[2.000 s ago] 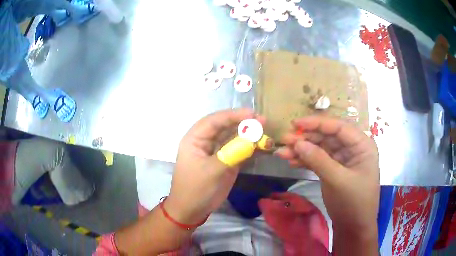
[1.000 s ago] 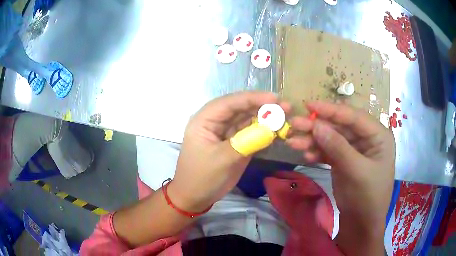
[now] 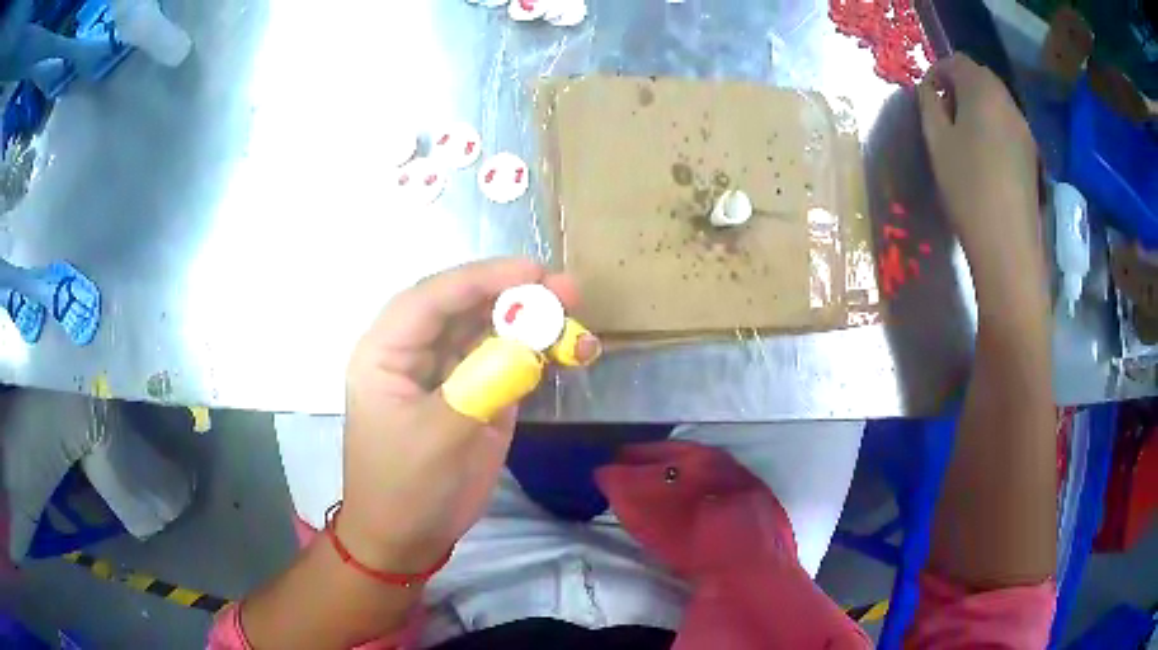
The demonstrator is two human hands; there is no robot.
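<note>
My left hand [image 3: 438, 368], with yellow wraps on thumb and forefinger, holds a white disc [image 3: 528, 316] with one red mark, left of the cardboard's near edge. My right hand [image 3: 968, 121] is at the far right, its fingertips at the pile of red insert pieces [image 3: 881, 36]; whether it grips a piece cannot be told. The stained cardboard pad [image 3: 622, 216] lies on the metal bench with a small white upright cap [image 3: 730, 208] on it. Several white discs with red marks [image 3: 504, 178] lie left of the pad.
More discs [image 3: 528, 8] show at the top edge. Loose red pieces [image 3: 899, 252] lie right of the pad. A small white bottle [image 3: 1071, 248] and a blue container [image 3: 1111, 159] are at the right. Doll legs with blue flip-flops [image 3: 74, 302] are at the left.
My right hand has moved from beside the disc, where it held a red piece, out to the red pile. My left hand still holds the disc. The view has shifted.
</note>
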